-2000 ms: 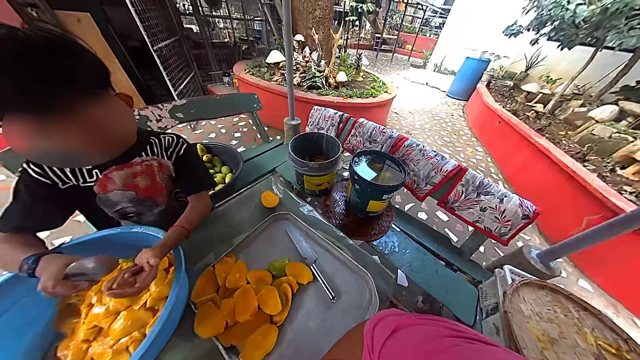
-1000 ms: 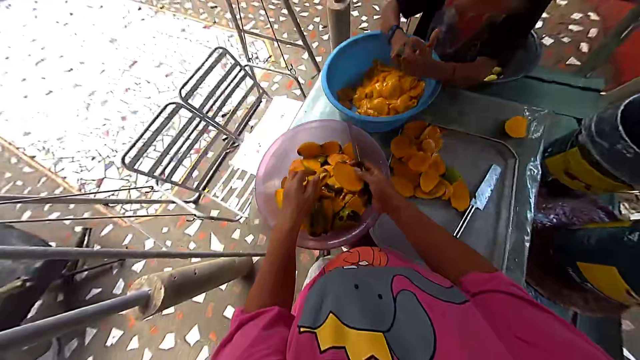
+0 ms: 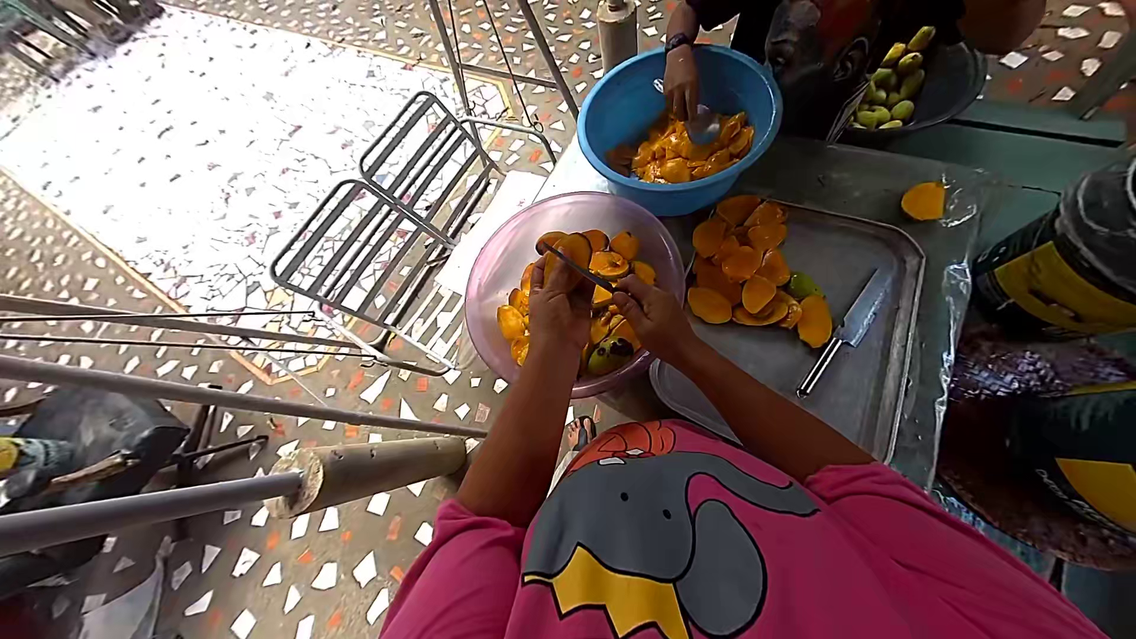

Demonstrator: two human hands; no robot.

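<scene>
My left hand (image 3: 561, 297) holds a cut piece of mango (image 3: 571, 250) over a pink plastic basin (image 3: 486, 266). In my right hand (image 3: 652, 311) is a dark-bladed knife (image 3: 581, 269), its blade across the mango piece. Orange mango pieces (image 3: 512, 321) and a green-skinned, dark-spotted mango (image 3: 611, 354) lie in the basin below my hands. To the right, a metal tray (image 3: 865, 232) carries a pile of mango slices (image 3: 744, 264) and a second knife (image 3: 843, 328) with a wide blade and metal handle.
Behind stands a blue basin (image 3: 612, 89) of mango flesh, where a person's hand (image 3: 682, 84) reaches in beside a clear scoop. Green mangoes (image 3: 892, 84) fill a dark basin beyond. A mango slice (image 3: 923, 201) lies past the tray. Buckets (image 3: 1065, 266) stand at right, a metal rack chair (image 3: 399, 195) at left.
The view has swung down and left since two seconds ago. Since one second ago, my hands have come closer together, and the mango piece and dark knife now show raised between them.
</scene>
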